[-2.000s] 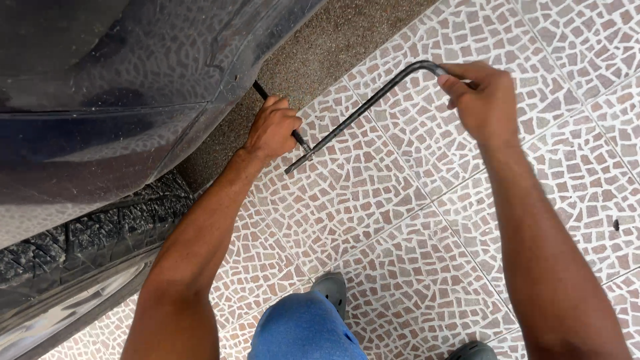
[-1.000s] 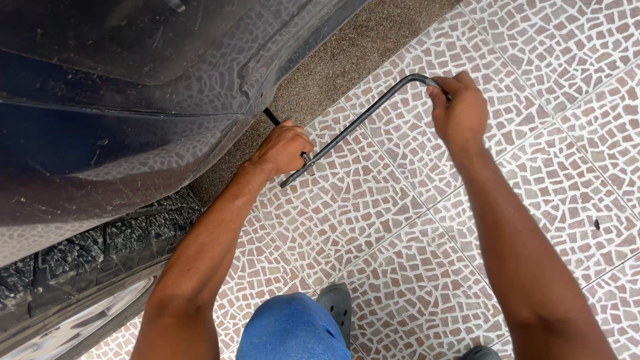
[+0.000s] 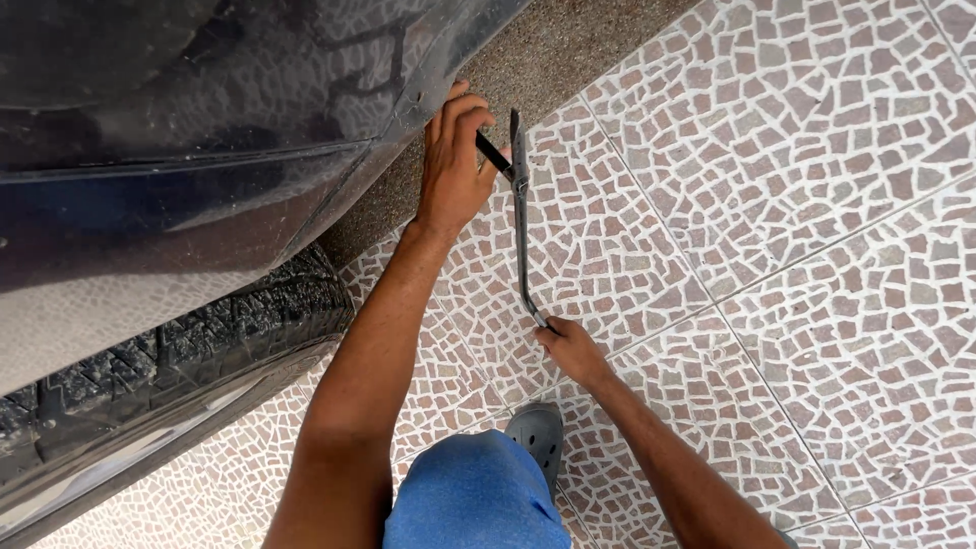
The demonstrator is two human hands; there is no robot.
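Observation:
A dark, bent metal crank bar point(image 3: 521, 236) lies across the middle of the view, joined near its upper part to a black rod point(image 3: 494, 154). My right hand point(image 3: 573, 347) grips the lower, bent end of the bar. Beside the dark car bumper point(image 3: 320, 183), my left hand point(image 3: 457, 164) has its fingers spread and curved around the rod; whether they touch it is hard to tell. The rod's far end is hidden behind those fingers and the bumper.
A car tyre point(image 3: 191, 343) stands at the left below the bumper. A speckled stone strip point(image 3: 564, 46) borders the mosaic-patterned tile floor point(image 3: 762, 198). My knee in blue cloth point(image 3: 476, 496) and a grey clog point(image 3: 540, 438) are at the bottom.
My right hand has swung the bar's bent end down from the upper right, toward my knee. The fingers of my left hand, closed around the rod before, have spread.

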